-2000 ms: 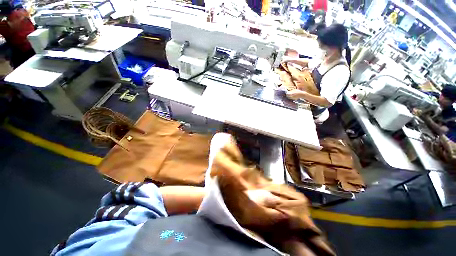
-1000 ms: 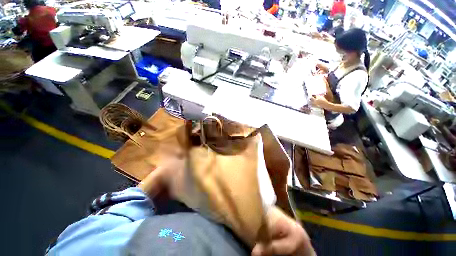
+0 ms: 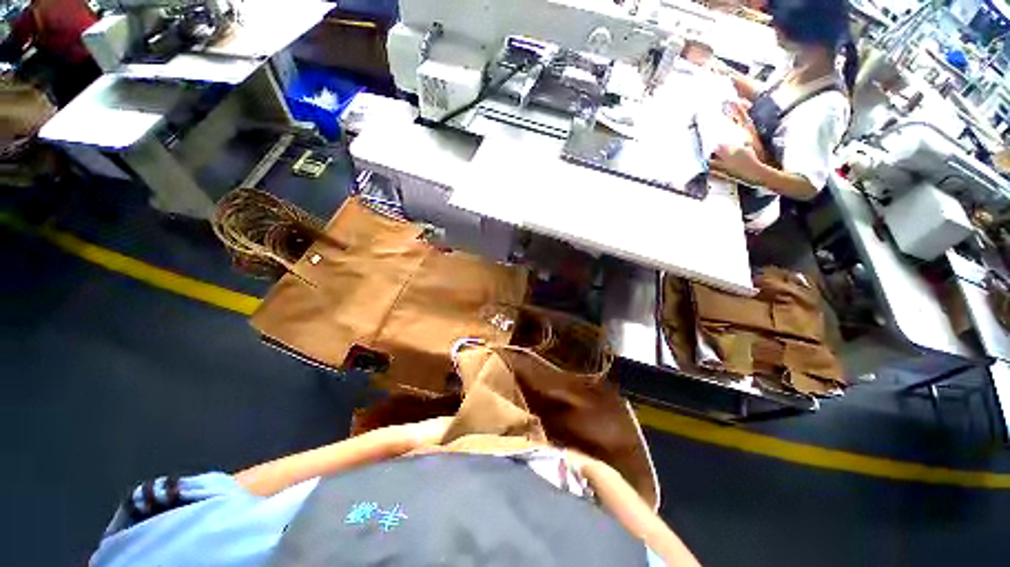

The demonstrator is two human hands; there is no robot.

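A brown handbag point(image 3: 593, 415) is bunched up against my grey apron, with a loop handle at its top and a twisted tan part in the middle. My left hand point(image 3: 434, 433) reaches its left side and my right hand point(image 3: 576, 463) its right side. The bag is held between them; most of the fingers are hidden in its folds and by the apron. A pale patterned patch shows beside my right hand. Just beyond lies a flat pile of brown bags point(image 3: 415, 294), with tan loop handles bunched at both ends.
A white machine table point(image 3: 598, 210) stands beyond the pile. A person sits working at its off-white sewing machine point(image 3: 449, 83). A second stack of folded brown pieces point(image 3: 764, 332) lies under the table's right end. A blue bin point(image 3: 321, 102) is at the back left. Yellow lines cross the dark floor.
The bag has come down from over the pile to my apron and is now bunched. Both hands have moved in close to my body. The pile shows more fully again.
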